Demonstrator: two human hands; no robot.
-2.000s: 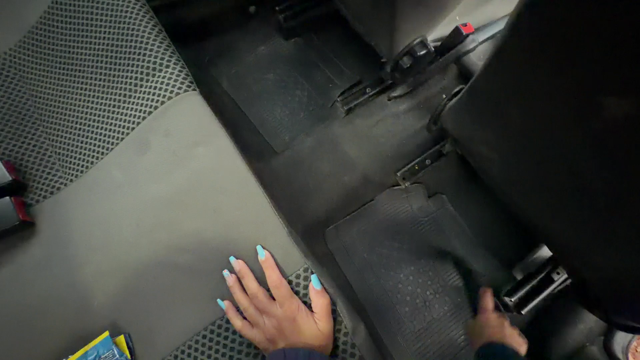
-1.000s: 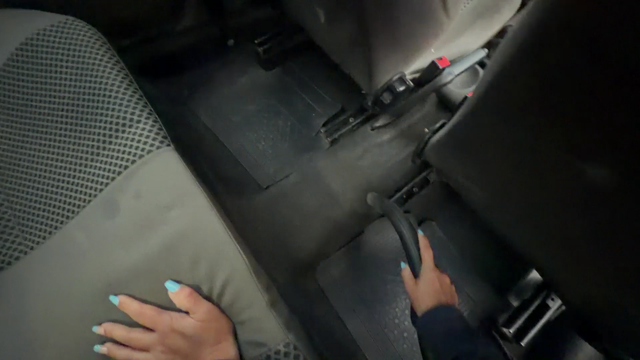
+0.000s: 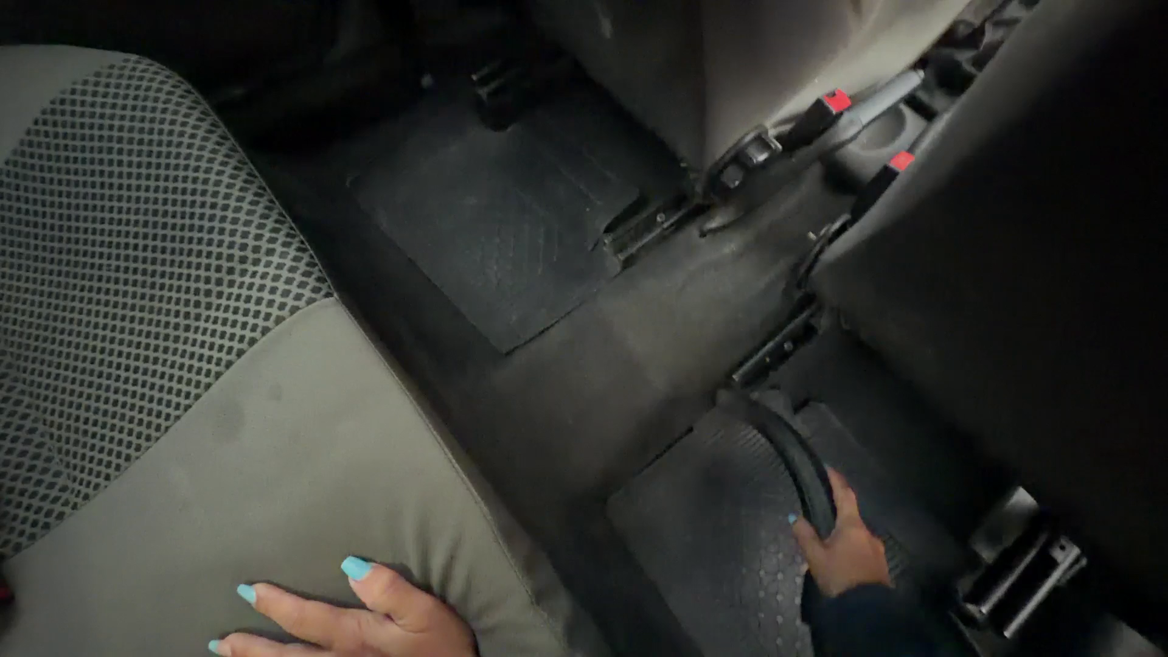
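Note:
My left hand (image 3: 365, 620) presses with spread fingers on the grey cover of the rear car seat (image 3: 301, 438), near its front edge; part of the hand is cut off by the bottom of the view. At the lower right, my right hand (image 3: 849, 547) grips a black curved tube (image 3: 789, 447), which looks like a vacuum hose or handle. The tube's far end lies over the edge of the near black rubber floor mat (image 3: 693, 538), close to a seat rail (image 3: 776, 347). A dark sleeve covers the right wrist.
A second rubber mat (image 3: 493, 228) lies farther off, beyond the carpeted floor hump (image 3: 593, 392). Front seat backs (image 3: 1031, 274) rise at the right and top. Between them are a handbrake lever (image 3: 876, 105) and red-buttoned buckles (image 3: 835, 102). A metal seat rail (image 3: 1027, 575) stands at the lower right.
The black tube, blurred low over the near mat two seconds ago, now shows plainly at the mat's upper edge. My left hand has shifted along the seat. The view has moved.

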